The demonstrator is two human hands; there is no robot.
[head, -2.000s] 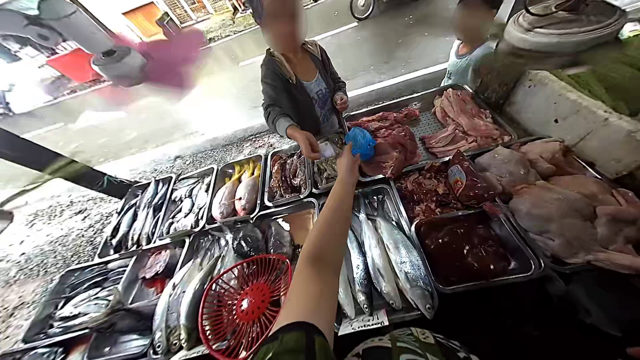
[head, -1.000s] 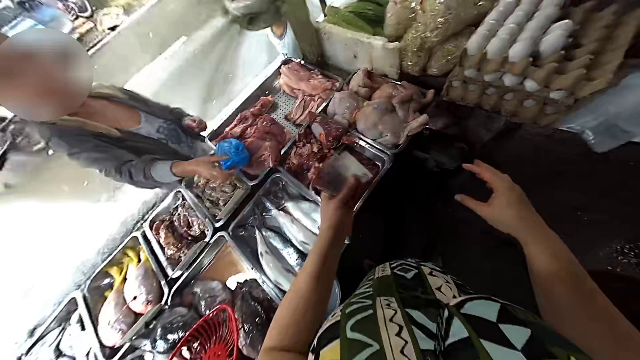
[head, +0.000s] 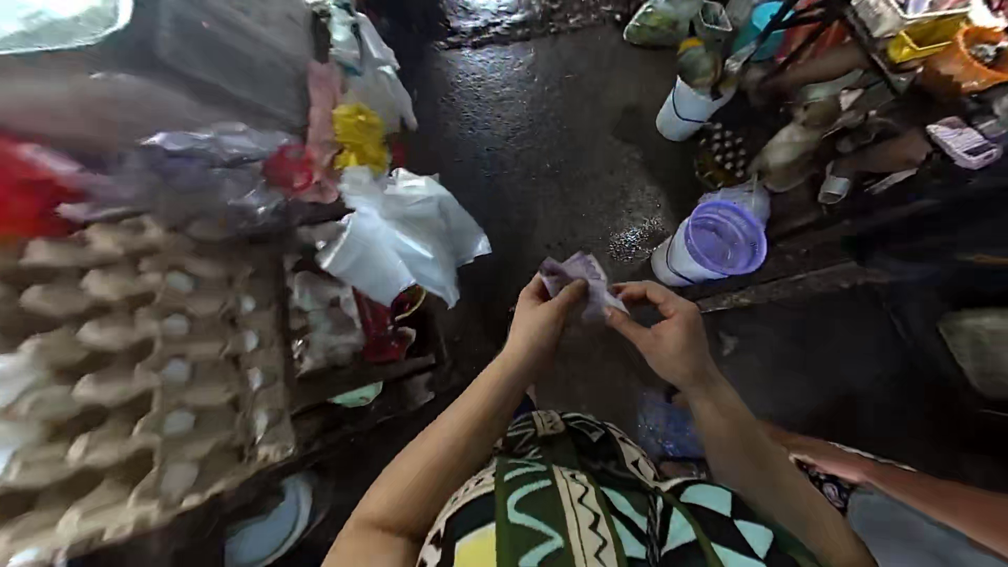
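Note:
A creased, purplish paper banknote (head: 587, 283) is stretched between my two hands in front of my patterned top. My left hand (head: 543, 315) pinches its left part between thumb and fingers. The thumb and fingertips of my right hand (head: 665, 327) grip its lower right corner. White plastic bags (head: 405, 228) hang to the left of my hands. A white bucket with a purple rim (head: 720, 240) stands to the right, just beyond my right hand.
Stacked egg trays (head: 118, 354) with some eggs fill the left side. Wet dark floor (head: 543, 142) stretches ahead. Another white bucket (head: 685, 110) and cluttered goods lie at the upper right. Another person's arm (head: 890, 480) reaches in at the lower right.
The view has swung right, away from the fish and meat trays. My right hand, apart and empty one second ago, now holds the note together with my left hand.

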